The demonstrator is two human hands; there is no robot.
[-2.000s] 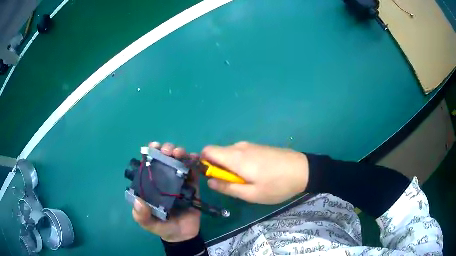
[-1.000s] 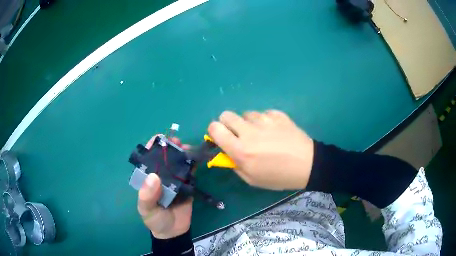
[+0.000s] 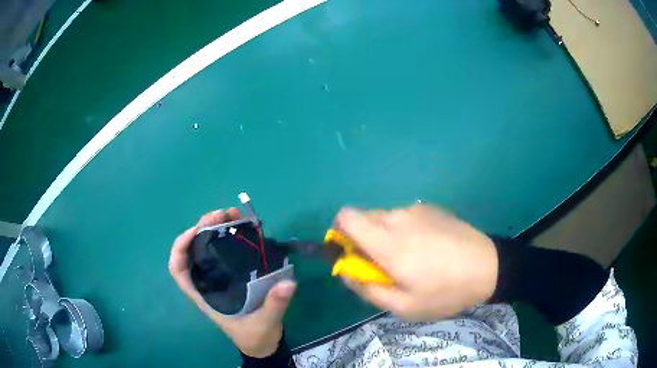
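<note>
My left hand [image 3: 266, 323] holds a black unit [image 3: 223, 269] with a curved silvery sleeve [image 3: 268, 289] around its side. Red lead wires [image 3: 261, 248] cross the unit and end in a small white connector [image 3: 244, 197] sticking out at the top. My right hand [image 3: 421, 259] grips yellow-handled cutters [image 3: 356, 267] just right of the unit. Their dark jaws are blurred and point toward the unit; I cannot tell whether they touch it.
Several silvery sleeves [image 3: 81, 327] lie at the lower left. Another black unit [image 3: 528, 13] is at the upper right beside a cardboard sheet [image 3: 612, 79] with a loose wire on it. A white strip [image 3: 155, 93] borders the green worktop [image 3: 403, 108]. Small white specks lie on it.
The unit has been turned in my left hand, so the sleeve now curves around it. The connector now stands out above the unit. My right hand with the cutters has moved right.
</note>
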